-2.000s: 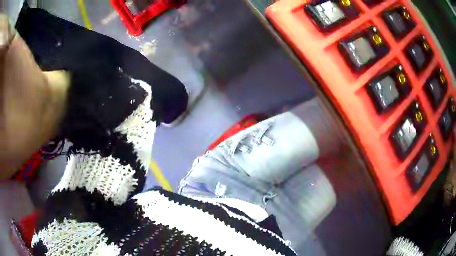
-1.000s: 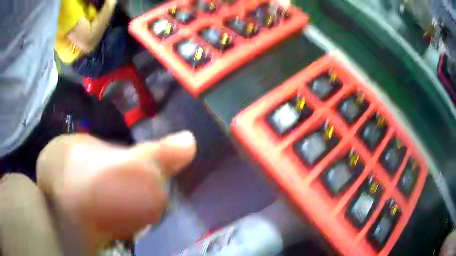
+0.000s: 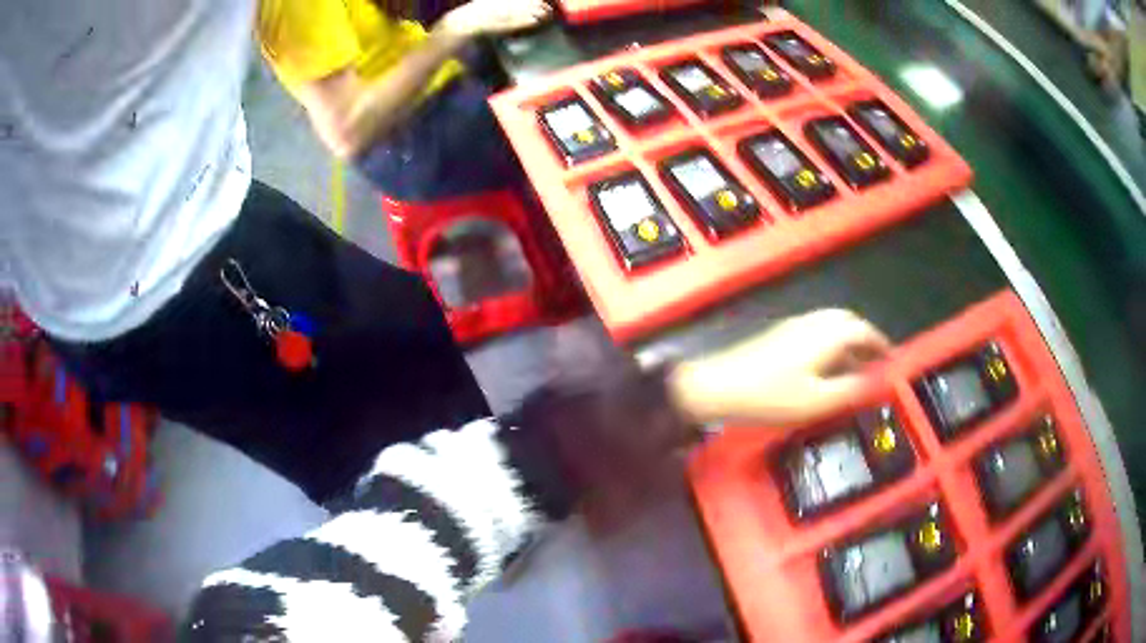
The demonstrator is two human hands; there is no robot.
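An orange-red foam tray (image 3: 744, 543) lies on the dark green bench at the lower right, cut off by the picture's bottom. Its pockets hold closed phones (image 3: 855, 462), each with a pale label area and a round yellow spot. My left hand (image 3: 789, 372), in a black and white striped sleeve, is blurred at this tray's far left corner. Its fingers are bent over the edge; whether they grip the foam is unclear. A second orange-red tray (image 3: 742, 273) with two rows of phones lies beyond it. My right hand is out of the picture.
A person in a light shirt and dark trousers (image 3: 339, 364) stands close at the left. Another person in yellow (image 3: 329, 50) is beyond, by a red plastic stool (image 3: 481, 324). Part of a third foam tray shows at the top. A pale strip (image 3: 1005, 245) edges the bench.
The view has swung towards the far tray, which shows larger. My left hand has come from the left to the near tray's corner. The person in the light shirt shows more fully.
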